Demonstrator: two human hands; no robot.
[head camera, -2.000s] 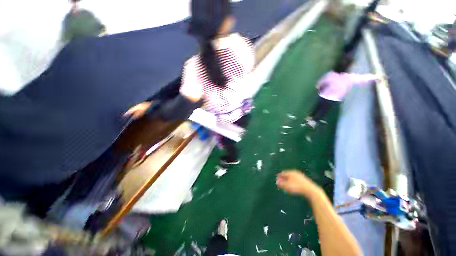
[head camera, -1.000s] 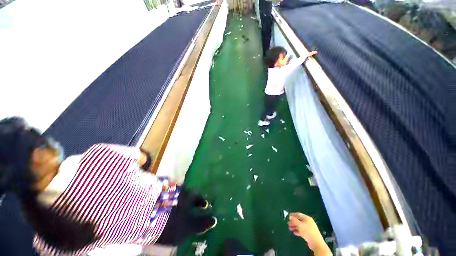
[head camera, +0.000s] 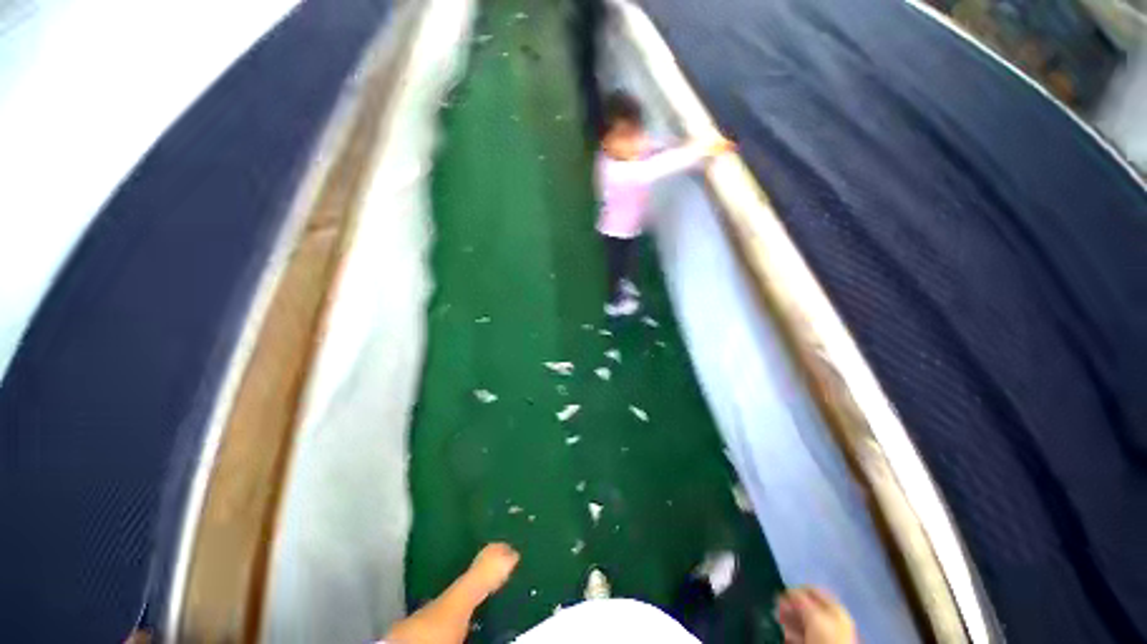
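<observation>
My left hand (head camera: 493, 569) is low in the picture, left of centre, over the green floor, touching nothing that shows. My right hand (head camera: 815, 614) is at the bottom edge, partly cut off, in front of the light blue cloth (head camera: 774, 440). Both hands are small and blurred; I see nothing held, and their fingers are unclear. Dark fabric (head camera: 956, 289) covers the table on the right, with some soft creases. More dark fabric (head camera: 164, 340) lies flat on the left table, behind its brown wood edge (head camera: 271, 403).
A small person in a pink top (head camera: 623, 195) stands in the aisle with an arm on the right table's edge. Someone in dark clothing is partly visible behind. White scraps lie on the green floor (head camera: 503, 252). White cloth (head camera: 359, 415) hangs along the left table. My shoes show below.
The view has moved forward along the aisle. The person in the striped top has left the picture. My left hand has come into view, and my right hand is lower.
</observation>
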